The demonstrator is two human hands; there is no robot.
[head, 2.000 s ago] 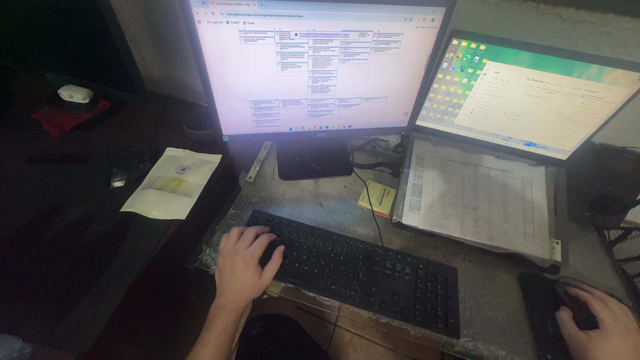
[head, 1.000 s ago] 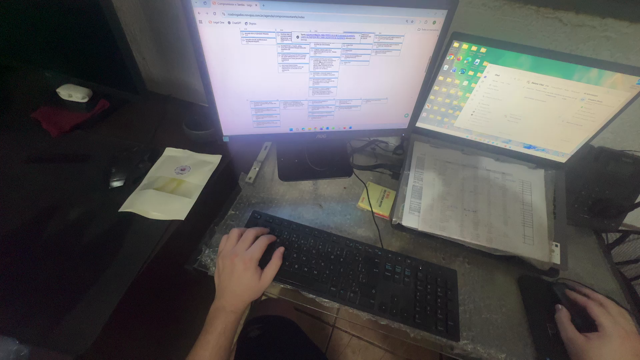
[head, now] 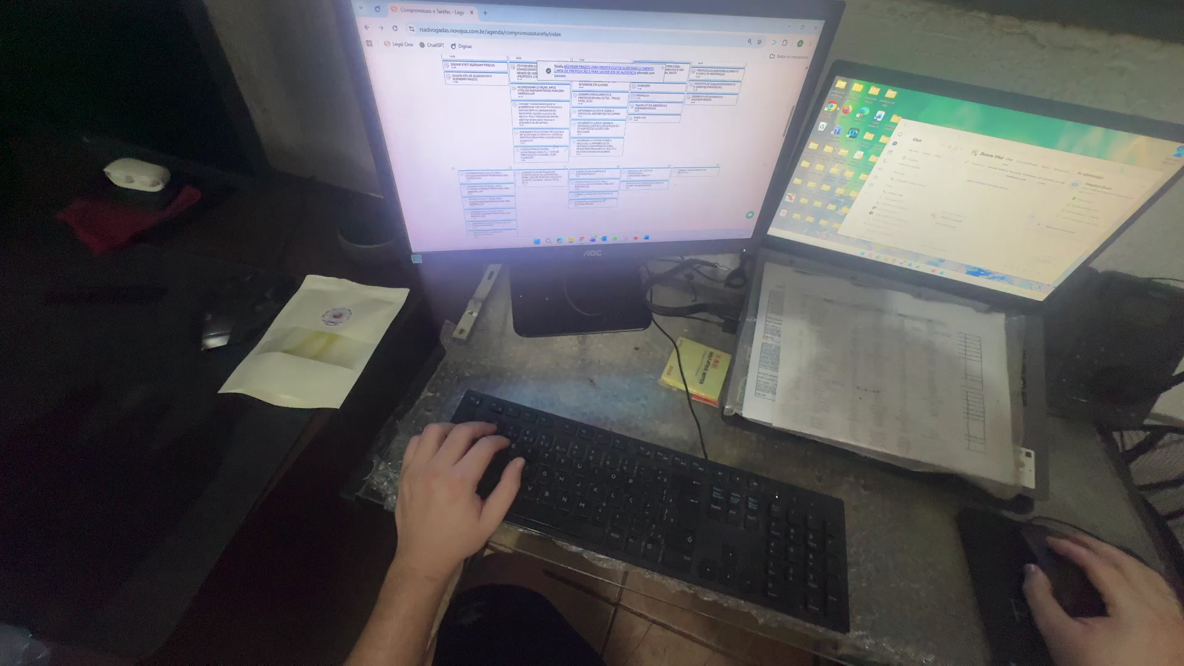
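My left hand (head: 449,495) rests on the left end of a black keyboard (head: 666,509), its fingers a little apart on the keys. At the lower right edge, my right hand (head: 1101,597) lies over a black computer mouse (head: 1064,573) on a dark mouse pad (head: 990,573). Behind the keyboard stands a monitor (head: 601,129) showing a page of boxed text in columns. To its right, a laptop screen (head: 962,176) shows folder icons and an open window. Printed papers (head: 879,370) cover the laptop's base.
A yellow pad of sticky notes (head: 698,370) lies beside the laptop, near a thin black cable (head: 684,388). On the dark surface at left are a pale pouch (head: 319,347), a white earbud case (head: 137,175) and a red cloth (head: 125,217). The monitor's base (head: 583,301) stands behind the keyboard.
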